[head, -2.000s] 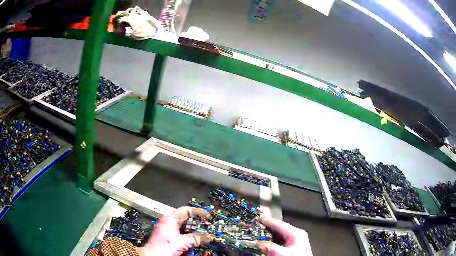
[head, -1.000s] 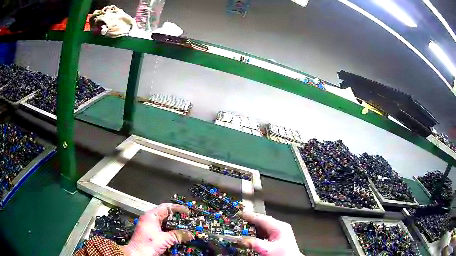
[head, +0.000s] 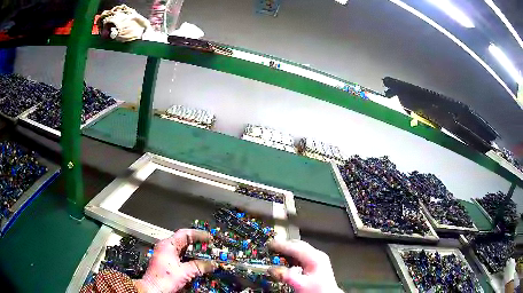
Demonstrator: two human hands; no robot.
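A populated circuit board panel (head: 238,252), crowded with blue, green, red and dark parts, is held level between my two hands at the bottom centre. My left hand (head: 176,260) grips its left end, thumb below and fingers above. My right hand (head: 304,264) grips its right end the same way. Below it, the near tray (head: 87,264) holds dark heaps of small boards, partly hidden by my hands. Just beyond, a second white-framed tray (head: 109,207) shows a bare dark inside, with a row of small boards at its far right and more near my hands.
Full white-rimmed trays stand at right (head: 390,234) and left (head: 51,130). A green shelf (head: 275,80) on a green post (head: 73,126) crosses above, holding a cream cloth (head: 123,24) and black racks (head: 441,109). Pale ribbed panels (head: 269,136) line the wall. Another hand (head: 509,273) shows at the right edge.
The view has turned slightly right, so the surroundings sit further left. Both hands still hold the panel, which appears tilted a little differently. The other person's hand has come into view at the right edge.
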